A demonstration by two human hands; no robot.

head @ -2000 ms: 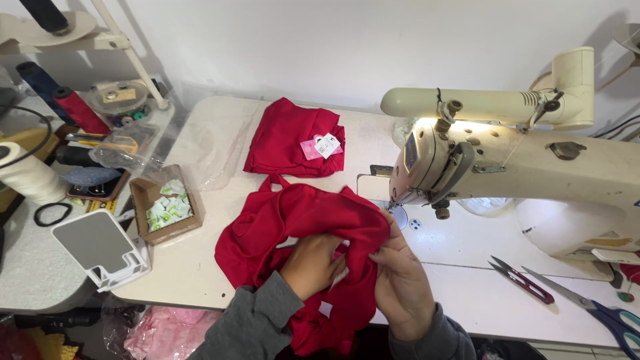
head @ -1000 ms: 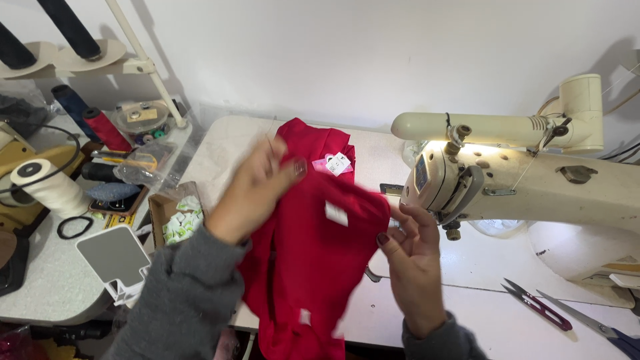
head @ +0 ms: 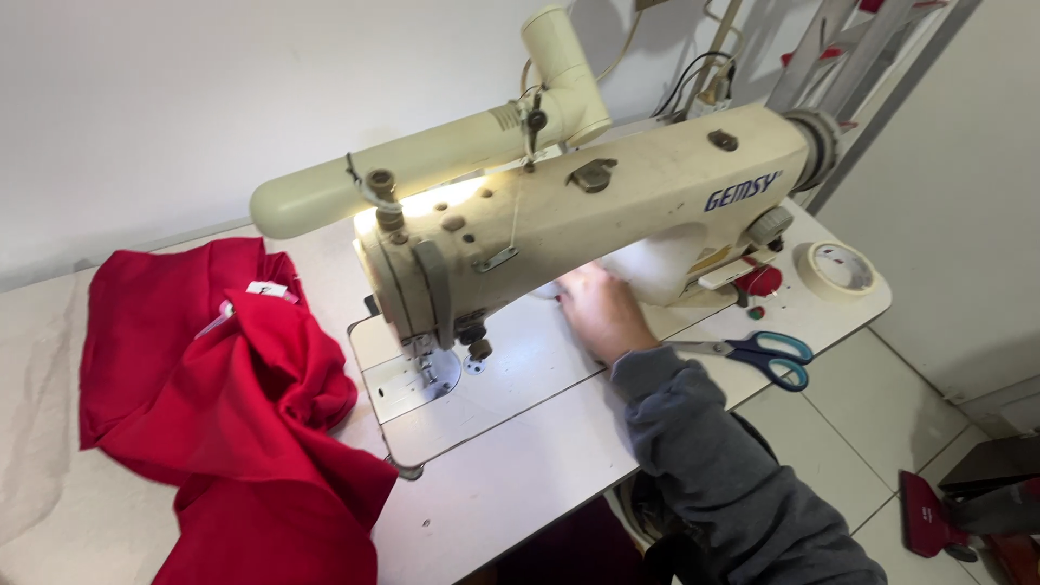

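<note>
My right hand (head: 601,313) reaches under the arm of a Gemsy sewing machine (head: 617,199), close to its bed. The fingertips are partly hidden behind the machine arm, and whether they hold anything cannot be told. Red fabric (head: 268,439) lies bunched on the table left of the needle plate (head: 435,374) and hangs toward the bottom edge. It partly covers folded red fabric (head: 154,325), beside which a white tag (head: 266,288) shows. Scissors with blue and teal handles (head: 768,356) lie right of my forearm. My left hand is out of view.
A lit lamp (head: 390,166) extends above the machine. A roll of tape (head: 841,268) and a red pincushion-like object (head: 760,280) are at the table's right end. A metal ladder (head: 853,57) leans behind. Beyond the table's front edge is tiled floor.
The view has swung right. My hands have let go of the red fabric, which now lies on the table partly over the folded piece. My right hand has moved under the machine arm.
</note>
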